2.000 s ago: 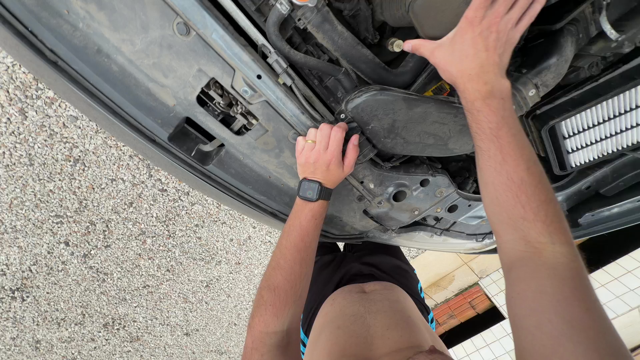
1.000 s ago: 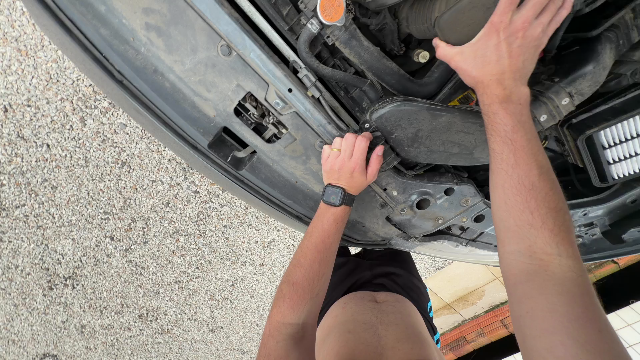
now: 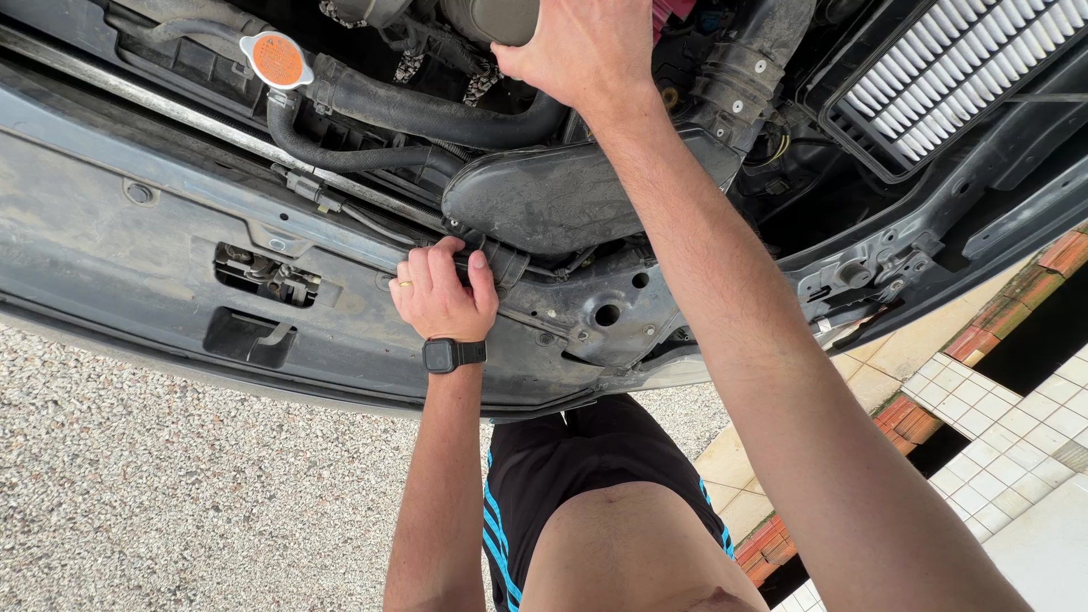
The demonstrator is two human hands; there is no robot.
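Note:
My left hand [image 3: 446, 289], with a ring and a black watch [image 3: 454, 354], rests on the car's front panel edge beside the end of the black plastic air intake duct [image 3: 544, 195]. Its fingers are bent over the edge; whether they grip anything cannot be told. My right hand [image 3: 591, 51] is at the top of the view, thumb spread, over a dark round engine part [image 3: 501, 19]; its fingertips are outside the view. A radiator cap with an orange label [image 3: 278, 59] sits left of the thick black radiator hose [image 3: 433, 110].
A pleated white air filter [image 3: 952, 76] lies in its housing at the upper right. The hood latch [image 3: 268, 274] is set in the front panel [image 3: 93, 212]. Pebbled ground [image 3: 212, 476] lies below the bumper, and tiles with brick edging [image 3: 977, 340] are at the right.
The view has shifted, now showing the radiator cap in full and more of the hose. My left hand stays at the panel edge, and my right hand remains over the engine.

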